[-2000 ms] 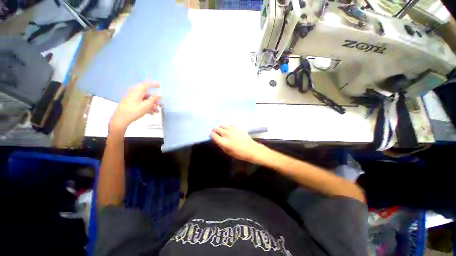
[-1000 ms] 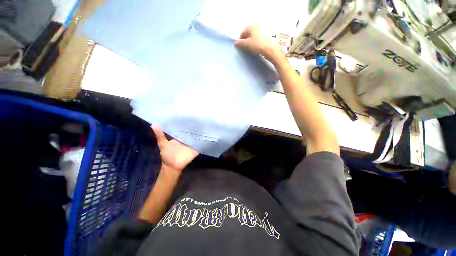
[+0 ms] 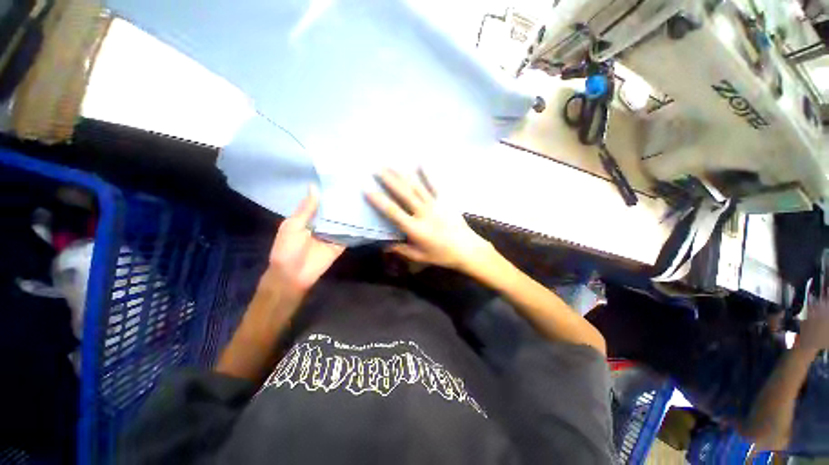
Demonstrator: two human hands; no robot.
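A large light blue cut panel (image 3: 364, 100) lies across the white table, washed out by glare in its middle, with its near part over the table's front edge. My left hand (image 3: 302, 252) grips the panel's near edge, thumb on top and fingers hidden below. My right hand (image 3: 425, 222) lies on the panel just right of it, palm down with fingers spread, pinching nothing that I can see. A stitched line shows along the near edge between the hands.
A cream sewing machine marked ZOJE (image 3: 718, 100) stands right. Black scissors (image 3: 589, 116) and slim dark snips (image 3: 618, 174) lie beside it. Black and white strips (image 3: 695, 238) hang right. Blue crates (image 3: 98, 300) stand below. Another person's arm (image 3: 789, 386) shows far right.
My right hand has moved from the panel's upper right edge down to its near edge, beside my left hand. The panel's near part lies differently. Another person's arm has come into view at right.
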